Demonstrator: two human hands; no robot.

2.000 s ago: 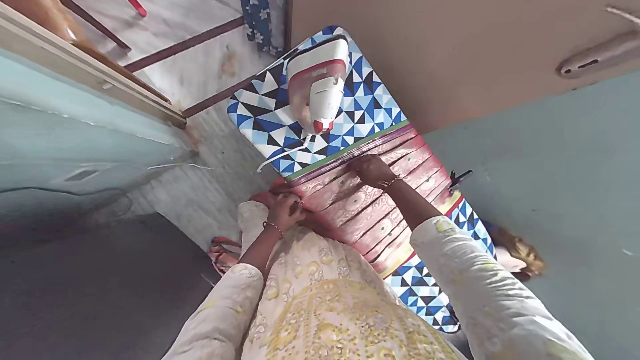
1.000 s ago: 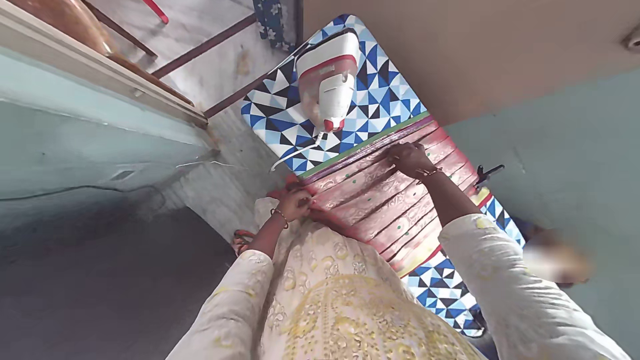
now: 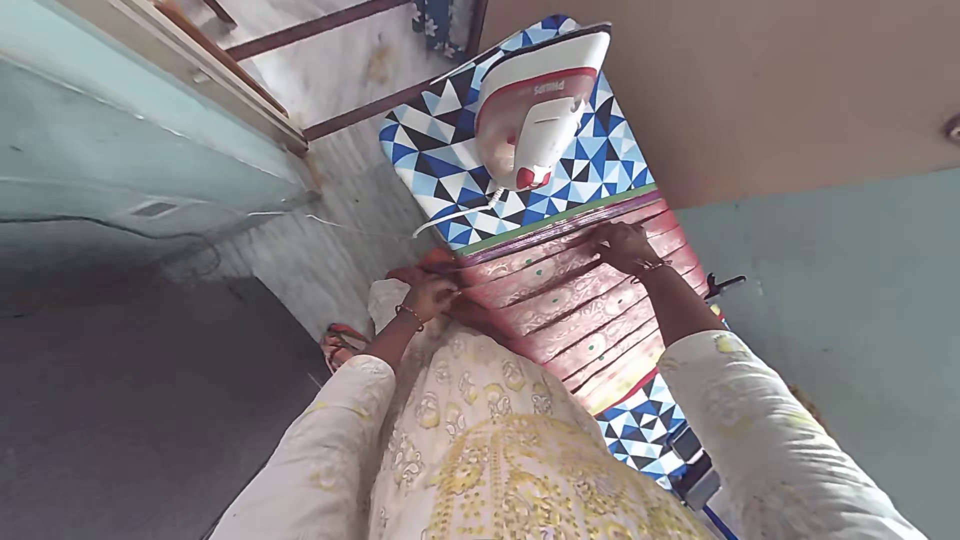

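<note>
A red and pink patterned cloth (image 3: 570, 300), laid in parallel pleats with a green and purple border, lies across an ironing board (image 3: 442, 161) covered in blue, white and black triangles. My left hand (image 3: 433, 298) has its fingers on the cloth's near left edge, where the fabric bunches and hangs. My right hand (image 3: 624, 246) touches the pleats near the border, fingertips bent down onto the cloth. Beyond the border a white and red Philips steam iron (image 3: 532, 112) rests on the board, its white cord running off the left edge.
A black clip (image 3: 724, 286) sticks out at the cloth's right edge. The wall (image 3: 825, 315) runs close along the board's right side. At left are a pale blue wall corner and a doorway frame (image 3: 247, 82). Thin wires (image 3: 82, 219) trail along the left wall.
My right hand remains on the pleats near the border, and my left hand stays at the cloth's left edge. The view has shifted a little.
</note>
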